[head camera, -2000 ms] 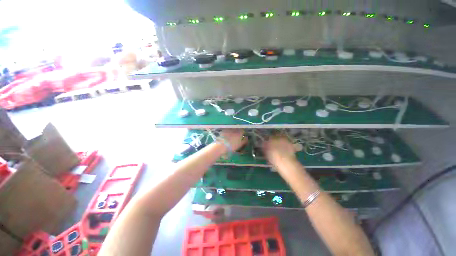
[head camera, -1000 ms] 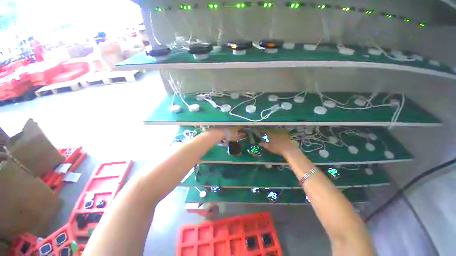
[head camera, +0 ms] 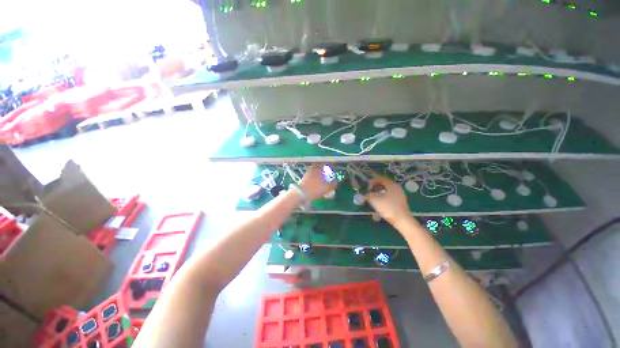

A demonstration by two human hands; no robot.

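Observation:
My left hand (head camera: 317, 183) is at the third green charging shelf (head camera: 421, 204), with a watch body (head camera: 329, 173) at its fingers, screen lit white-blue. My right hand (head camera: 390, 200) is on the same shelf, its fingertips around a dark round watch body (head camera: 378, 190). A white charging puck (head camera: 359, 199) lies between the hands. Tangled white cables lie behind them. A red compartment tray (head camera: 292, 325) is on the floor below, with a few dark watches in its right pockets. The fingers hide part of each watch.
The shelf above holds white pucks (head camera: 347, 138); the top shelf holds larger watches (head camera: 277, 57). Lit watches (head camera: 470, 226) sit on lower shelves. Cartons (head camera: 51, 262), a narrow red tray (head camera: 178, 228) and trays of watches stand at left. A black cable (head camera: 564, 255) hangs at right.
Two watches seen near the shelf's front edge one second ago no longer lie there; my hands have drawn slightly apart, watches at their fingers. More lit screens show on the shelf below. The view has shifted.

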